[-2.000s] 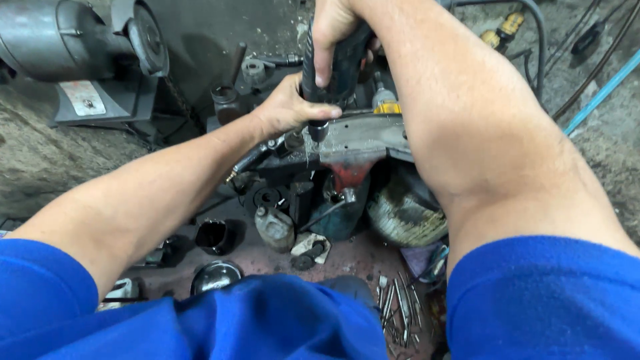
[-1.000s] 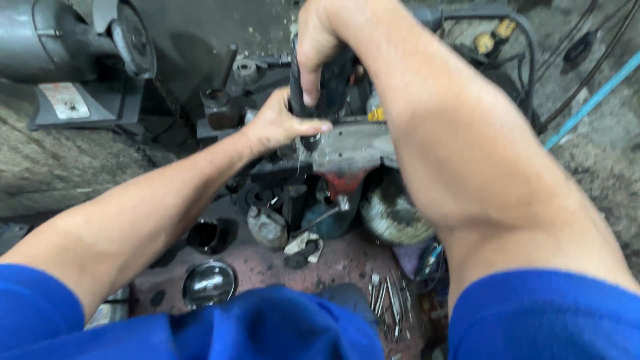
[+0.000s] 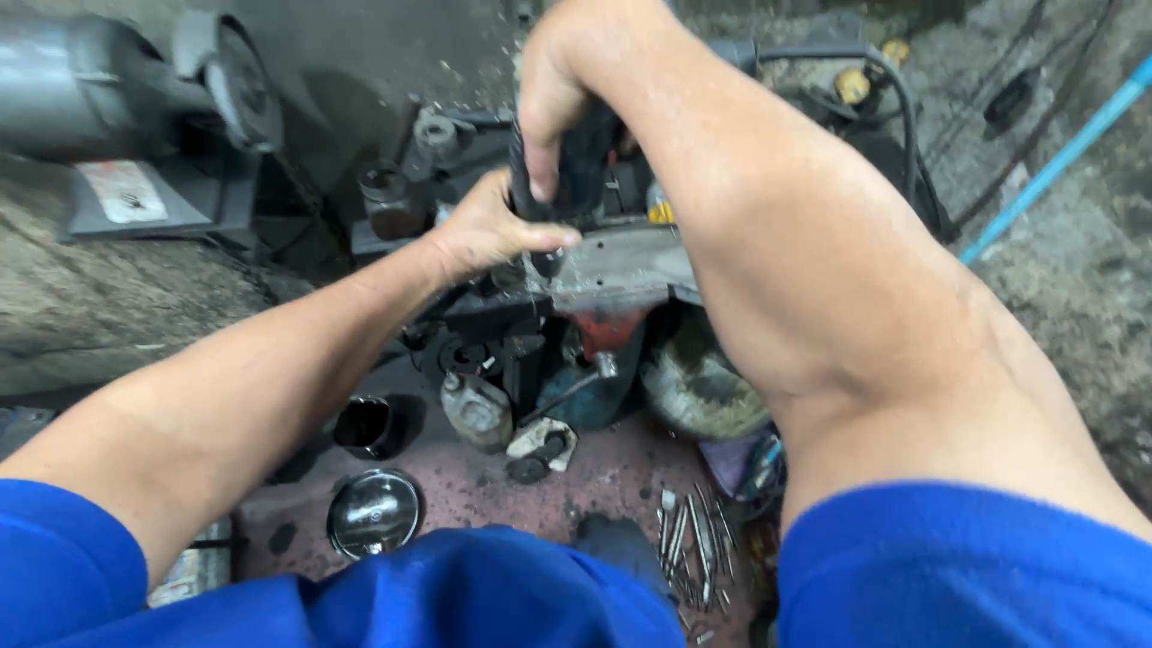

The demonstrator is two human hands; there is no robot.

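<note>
Both hands are on a dark power drill [image 3: 580,166] that stands upright over a grey metal plate [image 3: 630,261]. My right hand [image 3: 562,99] grips its upper rear part from above. Lower down, my left hand [image 3: 495,225] wraps the drill's front, its thumb lying across just above the chuck [image 3: 547,262]. The chuck is over the plate's left end, where pale shavings lie; the bit's tip cannot be made out. Small holes show in the plate. Beneath the plate is a red bench vise [image 3: 607,333] with its handle bar slanting down.
A bench grinder [image 3: 99,90] stands at the upper left. On the floor are a dirty plastic jug [image 3: 477,411], a round pan of dark liquid [image 3: 373,513], a large round basin [image 3: 702,378] and several metal rods [image 3: 697,540]. A blue hose [image 3: 1062,157] runs at the right.
The view has shifted slightly. Both hands stay on the drill over the plate's left end; nothing has plainly been taken hold of or let go.
</note>
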